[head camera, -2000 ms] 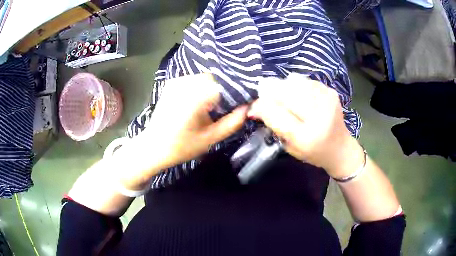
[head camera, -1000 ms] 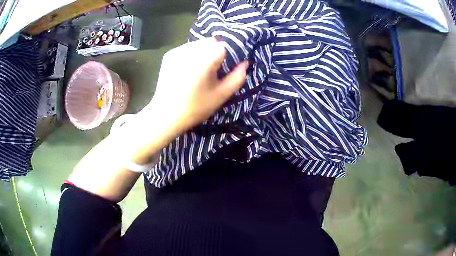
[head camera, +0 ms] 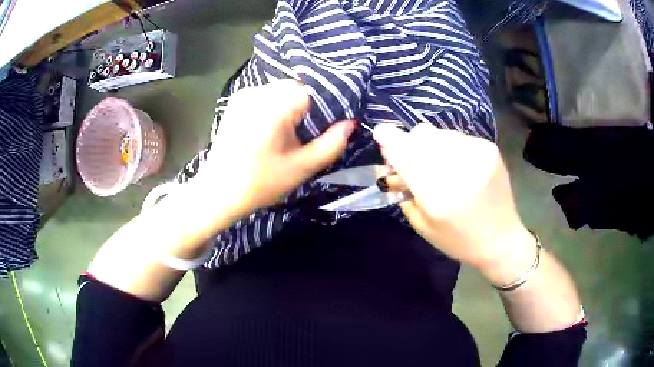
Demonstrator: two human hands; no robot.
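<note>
The dark garment with narrow white stripes (head camera: 430, 64) lies bunched over the lap. My left hand (head camera: 269, 161) pinches a fold of it between thumb and fingers. My right hand (head camera: 455, 190) is just right of that fold. Small silvery scissors (head camera: 355, 197) stick out leftward from its curled lower fingers, with the two blades apart. A thin light sliver, perhaps a needle, shows at my right thumb and index fingertips, pointing at the pinched fold. Thread cannot be made out.
A pink perforated basket (head camera: 107, 147) with an orange bit stands on the green floor at left. Behind it is a grey box (head camera: 168, 57) of small round-topped items. Striped cloth (head camera: 18, 172) hangs at far left. Black cloth (head camera: 595, 172) lies at right, below a grey-brown surface (head camera: 602, 72).
My right hand was out of view a second ago and is back beside my left hand with the scissors. My left hand still pinches the fold.
</note>
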